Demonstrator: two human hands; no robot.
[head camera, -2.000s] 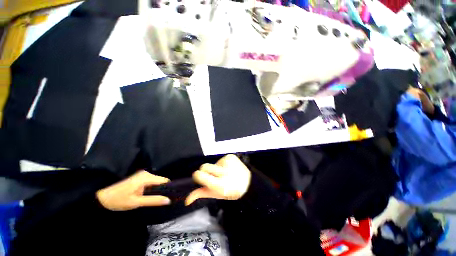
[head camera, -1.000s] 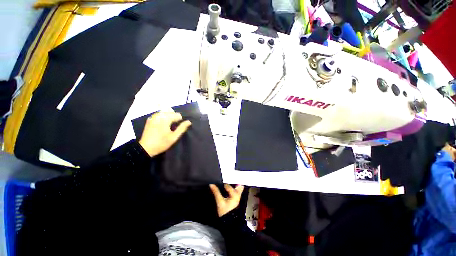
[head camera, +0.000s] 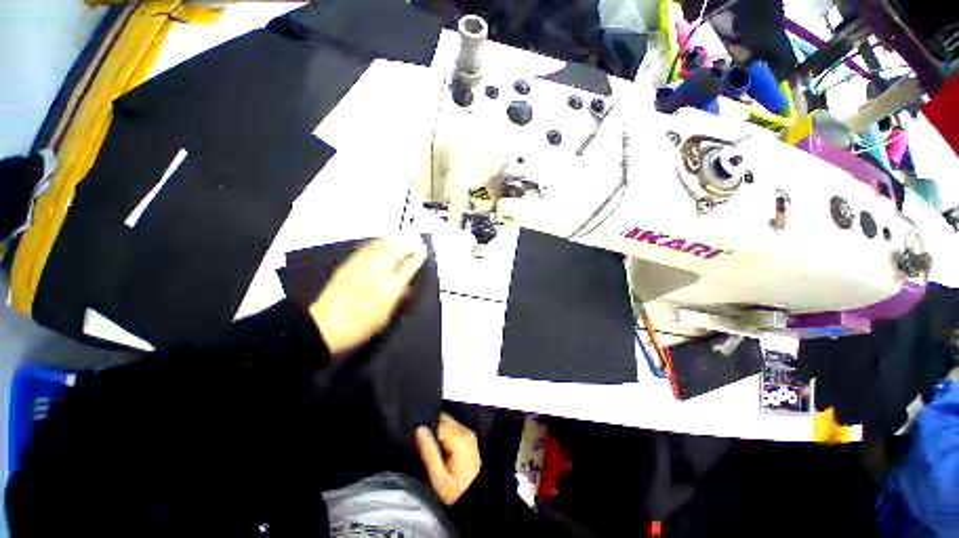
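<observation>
A black fabric panel (head camera: 408, 363) lies left of the needle area and hangs over the table's front edge. My left hand (head camera: 366, 294) presses flat on its upper part, fingertips near its top right corner. My right hand (head camera: 450, 458) is at the panel's lower end, below the table edge, with thumb and fingers at the fabric; whether it grips is unclear. The white sewing machine (head camera: 673, 200) has its presser foot (head camera: 481, 233) just right of the panel's top corner; the two are apart. A black rectangular piece (head camera: 569, 307) lies right of the foot.
Black stacked pieces (head camera: 189, 200) cover the table's left, beside yellow material (head camera: 47, 236). A thin red and blue item (head camera: 659, 352), a printed card (head camera: 783, 378) and yellow tape (head camera: 833, 426) lie at right. A blue crate (head camera: 35, 405) is low left. A person's blue sleeve (head camera: 925, 457) shows right.
Since one second ago, my left hand has moved towards the panel's top right corner. My right hand is lower, and the panel's right edge has shifted slightly left from the foot. Earlier, both hands were over the lap.
</observation>
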